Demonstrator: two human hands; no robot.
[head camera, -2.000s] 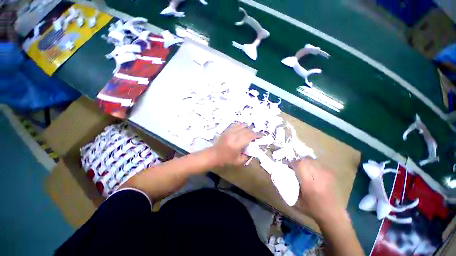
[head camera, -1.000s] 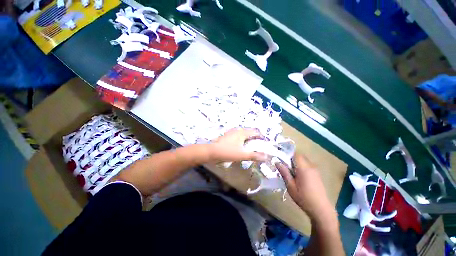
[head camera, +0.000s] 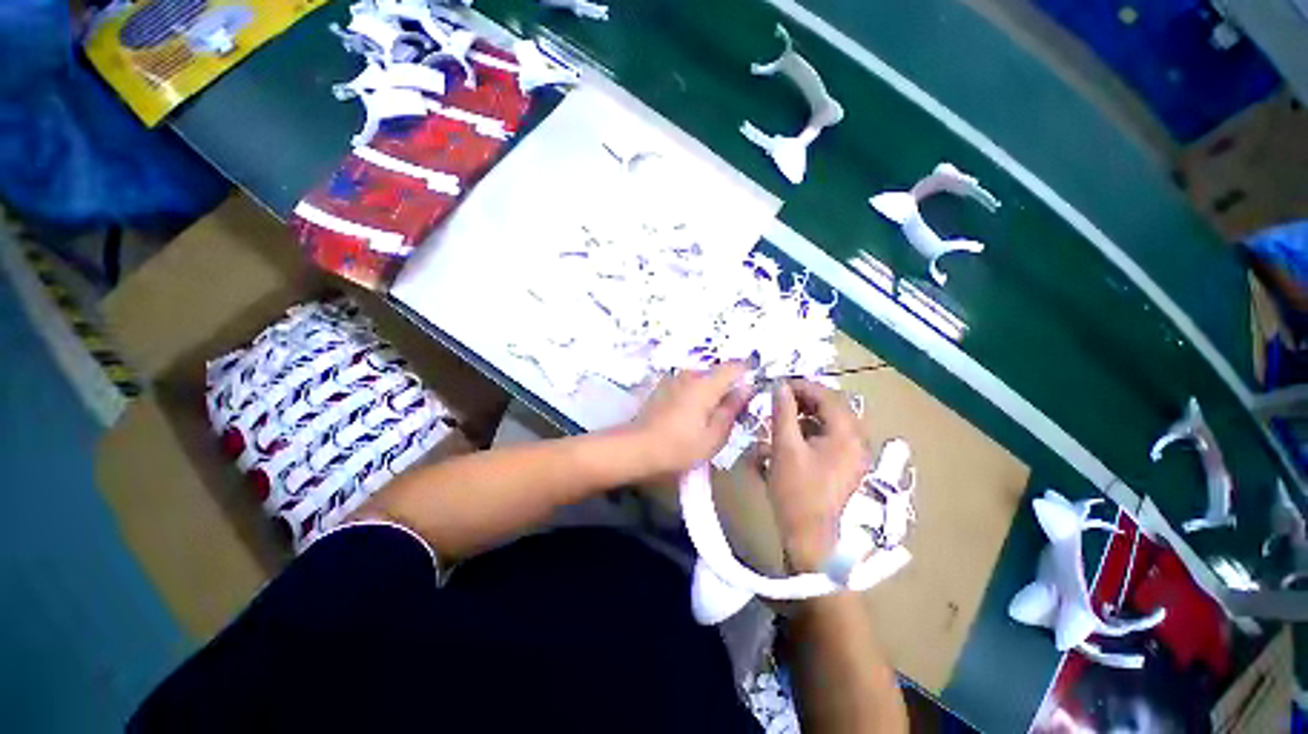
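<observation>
A white headband shell (head camera: 713, 534) with a pointed ear curves below my hands and passes by my right wrist. My left hand (head camera: 693, 419) holds its upper left end. My right hand (head camera: 815, 462) has its fingertips pinched close to my left fingertips. A thin dark line, perhaps a tool (head camera: 858, 370), runs from the fingertips to the right; the small part between them is hidden. A heap of small white brackets (head camera: 631, 308) lies behind my hands, on the pale sheet (head camera: 474, 273) and cardboard pad (head camera: 964, 473).
White headbands lie along the green belt (head camera: 689, 72) beyond. Spare headbands (head camera: 395, 65) lie on the red sheet (head camera: 352, 215) at left, and more (head camera: 1069, 574) by the red-and-black sheet (head camera: 1169, 631). An open carton (head camera: 158, 488) of white parts stands at lower left.
The headband has turned so its arch hangs below my hands, towards me. My right hand has moved left, close to my left hand. The thin dark line now shows. The view has shifted slightly.
</observation>
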